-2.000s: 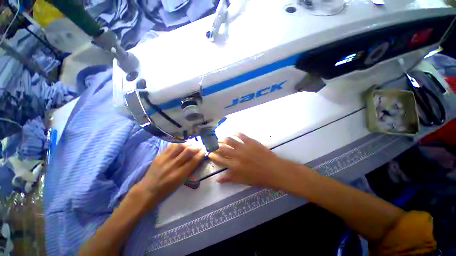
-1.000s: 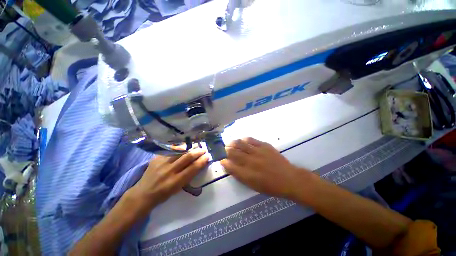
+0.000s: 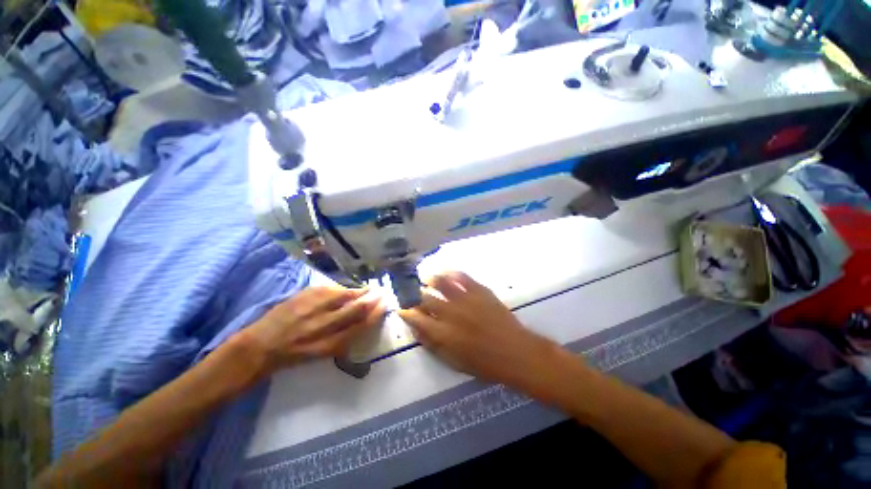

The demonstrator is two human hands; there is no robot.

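A blue garment with fine white stripes (image 3: 177, 287) lies bunched on the table left of the needle. The white sewing machine (image 3: 382, 143) with "JACK" lettering stands over the work. My left hand (image 3: 320, 325) lies flat beside the presser foot, fingertips at its left. My right hand (image 3: 463, 320) is on the other side, fingertips close to the foot. Fingers of both hands are bent down at the needle area. The cloth edge under the fingertips is hidden by glare and the fingers, so I cannot tell what either hand holds.
A yellowish tray (image 3: 726, 263) with whitish bits stands at the right, with black scissor-like handles (image 3: 793, 248) beside it. A printed ruler (image 3: 430, 420) runs along the table's front edge. Heaps of blue cloth (image 3: 353, 29) lie behind the machine. A dark green lamp arm (image 3: 205, 38) is upper left.
The camera view has shifted, showing more of the machine's top and the area behind it. Both hands stay at the presser foot; my left hand lies a little flatter.
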